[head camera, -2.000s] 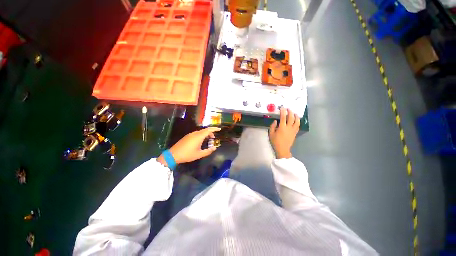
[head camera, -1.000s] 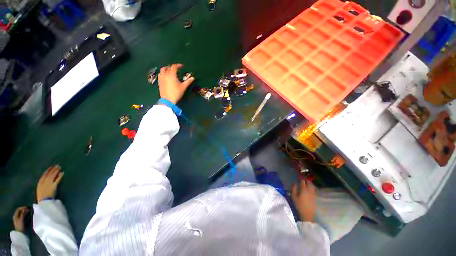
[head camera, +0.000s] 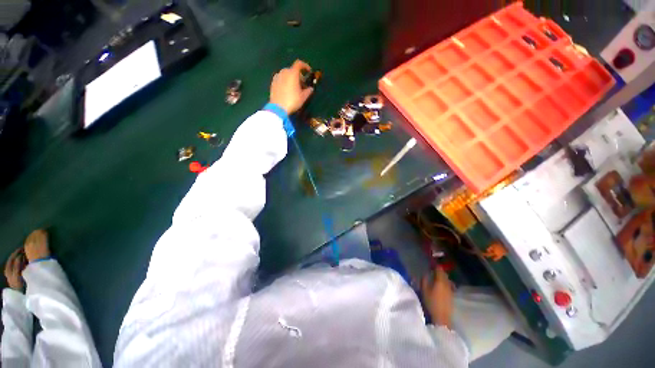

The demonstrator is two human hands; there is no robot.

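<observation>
My left hand, with a blue wrist strap, is over the green mat, its fingertips on a small dark and gold camera module. A pile of silver and black camera modules with flex tails lies just right of and below it. My right hand is low beside the bench edge, blurred and partly dark; whether it holds anything cannot be told. A pale pen-like tool lies right of the pile.
An orange-red blister tray is at the right, above the white machine. A black frame with a white sheet is at the upper left. Loose modules and red caps lie left. Another person's hands are at the lower left.
The view has turned left from the machine to the mat. My left hand has moved from near the machine to beyond the pile. My right hand has left the machine's buttons.
</observation>
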